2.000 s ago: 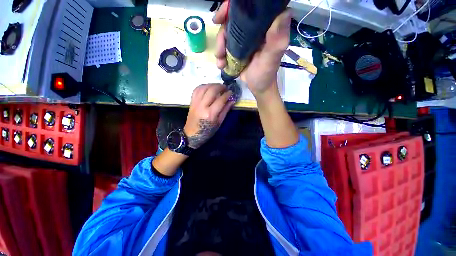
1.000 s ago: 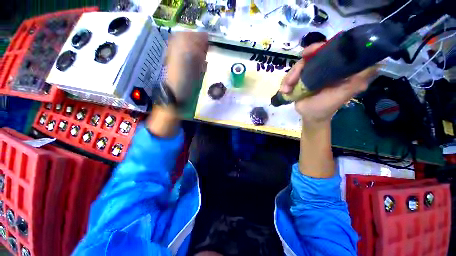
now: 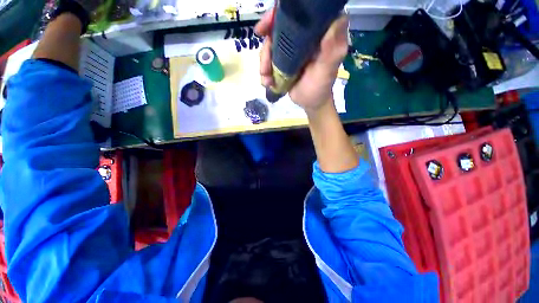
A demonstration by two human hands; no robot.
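Note:
My right hand (image 3: 316, 77) grips the dark electric screwdriver (image 3: 298, 35), nose down, above the right part of the paper. Its tip is near a dark round watch unit (image 3: 256, 110) that lies flat near the front edge of the paper (image 3: 227, 124); I cannot tell any contact. My left arm reaches far forward to the upper left; the wrist with a black band shows, but the hand is cut off by the top edge. A black octagonal ring (image 3: 192, 93) lies on the paper's left side.
A green roll (image 3: 211, 65) stands behind the ring. Small black parts (image 3: 244, 36) lie at the paper's back. A black fan (image 3: 408, 57) sits right on the green mat. Red foam trays (image 3: 481, 213) stand at the right, some at lower left. A white vented box (image 3: 97, 77) is left.
My left hand has left the watch unit and moved far to the upper left, out of the picture. The screwdriver has lifted off the unit, swung level, and points down again near it.

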